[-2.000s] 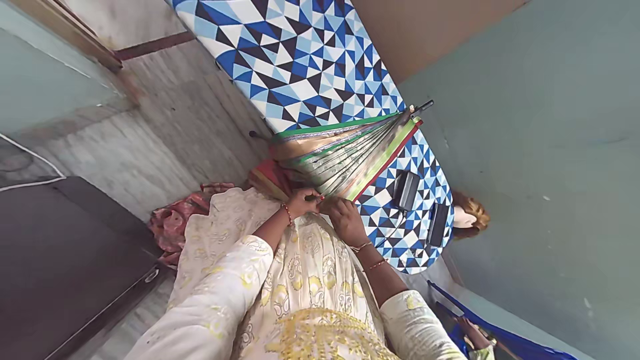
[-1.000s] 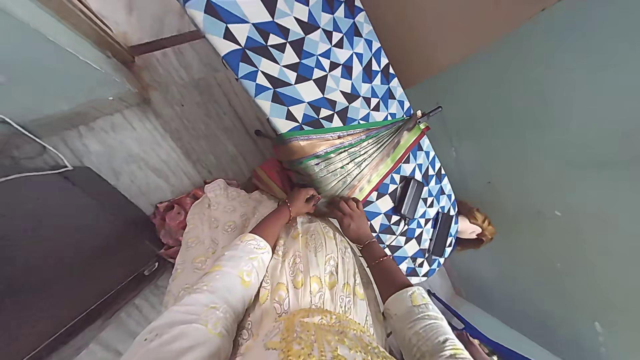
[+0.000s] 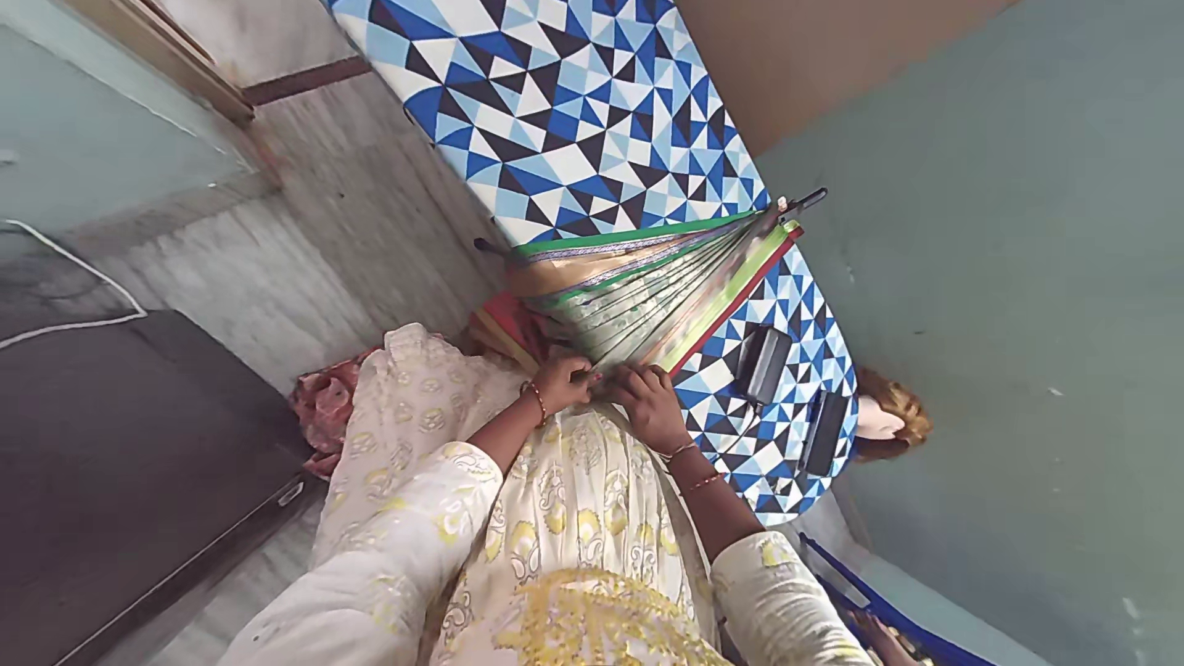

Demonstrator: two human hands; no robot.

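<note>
A pleated silk-like cloth, perhaps a sari (image 3: 638, 301), lies across an ironing board with a blue, black and white triangle-patterned cover (image 3: 573, 111). Its folds fan out from a clip (image 3: 788, 208) at the board's far edge toward me. At the near edge my left hand (image 3: 562, 384) pinches the pleats with bent fingers. My right hand (image 3: 650, 402) grips the same cloth close beside it, near the red and lime border. The fingertips of both hands are partly hidden. Red cloth (image 3: 509, 324) hangs at the near edge, left of my left hand.
Two black oblong objects (image 3: 765, 365) (image 3: 823, 433) lie on the board's rounded end. Beyond that end is a mannequin-like head with brown hair (image 3: 893, 416). A dark cabinet or table (image 3: 129, 462) stands at left, a pink cloth bundle (image 3: 328, 407) beside it. A green wall is at right.
Both hands stay at the near edge of the pleated cloth, with only slight finger movement. The cloth and the clip remain in place on the board.
</note>
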